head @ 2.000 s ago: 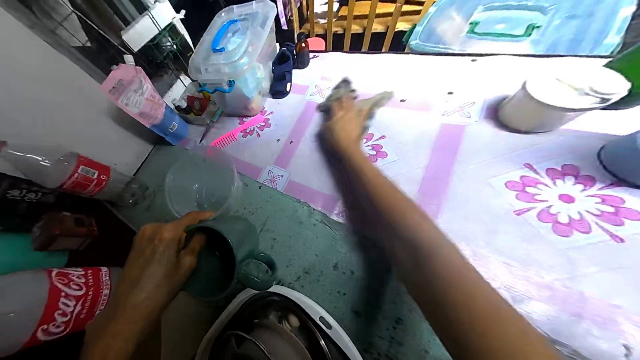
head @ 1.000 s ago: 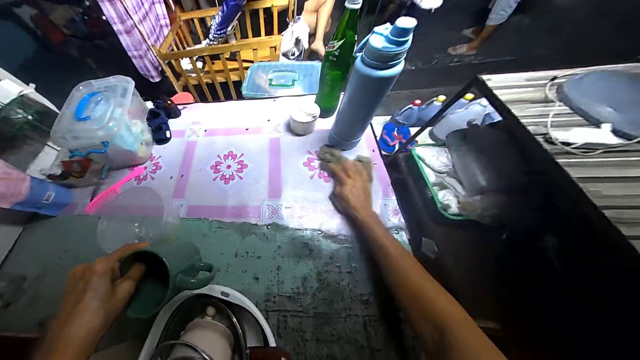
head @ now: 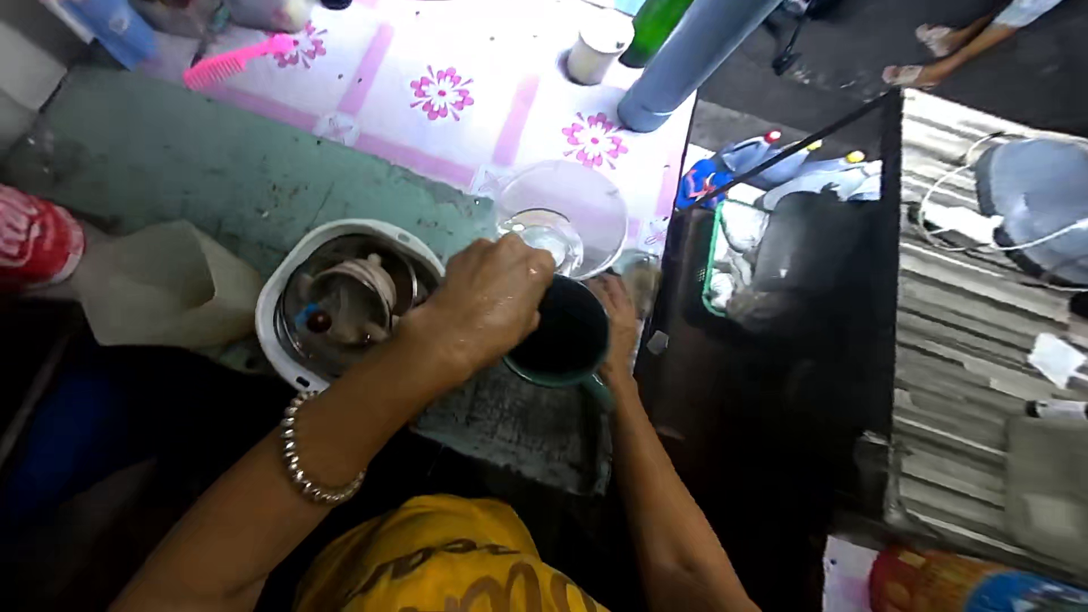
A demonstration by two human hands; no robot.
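My left hand point(head: 489, 297), with a beaded bracelet on the wrist, grips the left rim of a dark green mug point(head: 563, 336). Just beyond the mug stands a clear plastic tub point(head: 586, 191), close to my left fingertips. My right hand point(head: 619, 319) is at the mug's right side, above its handle; its fingers are partly hidden, and what they hold cannot be told. A blurred clear item point(head: 639, 279) lies beside them. Left of my hands, a white-rimmed basin point(head: 276, 293) holds a metal lid or pot and other wet items.
A flowered plastic cover point(head: 476, 42) spans the table's far part, bearing a pink comb point(head: 225, 68), a white cup point(head: 592, 59), a green bottle point(head: 656, 25) and a blue-grey bottle point(head: 671, 76). A beige container point(head: 161, 289) stands left. Dark surface point(head: 765, 408) at right; a person's legs point(head: 960, 59) beyond.
My left hand has moved right with the green mug. My right hand has come back from the flowered cover to the mug; the cloth is out of sight. The clear tub has moved right.
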